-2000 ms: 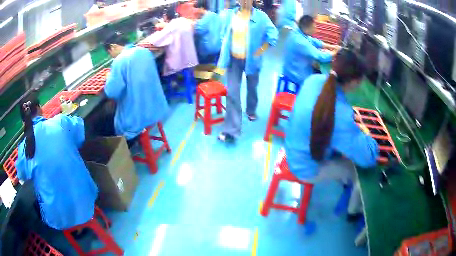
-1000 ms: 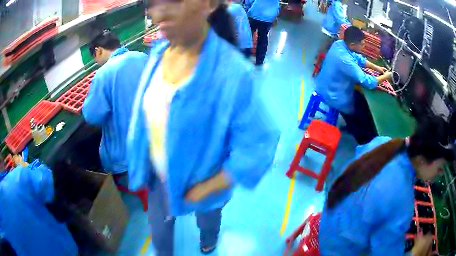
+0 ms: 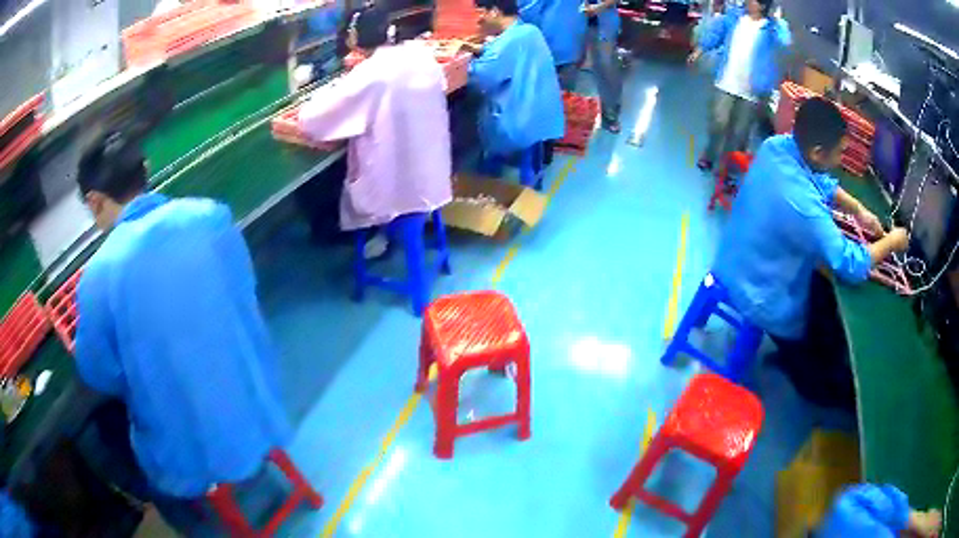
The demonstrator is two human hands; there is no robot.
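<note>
Neither of my hands is in view. Nearest in front of me a red plastic stool (image 3: 475, 326) stands upright on the shiny blue floor, with nothing on its seat. A second red stool (image 3: 715, 418) stands to the right, nearer the right bench. Both stand near yellow floor lines.
Left, a person in a blue smock (image 3: 179, 326) sits at a green bench (image 3: 216, 158); beyond is a person in pink (image 3: 400, 131). An open carton (image 3: 489, 205) lies on the floor. Right, a blue-smocked person (image 3: 783, 221) sits at another bench (image 3: 904, 389). Someone stands far ahead (image 3: 741, 63).
The view has moved forward along the aisle. The person who was close in front is no longer there. The stools and the seated workers farther along now appear nearer.
</note>
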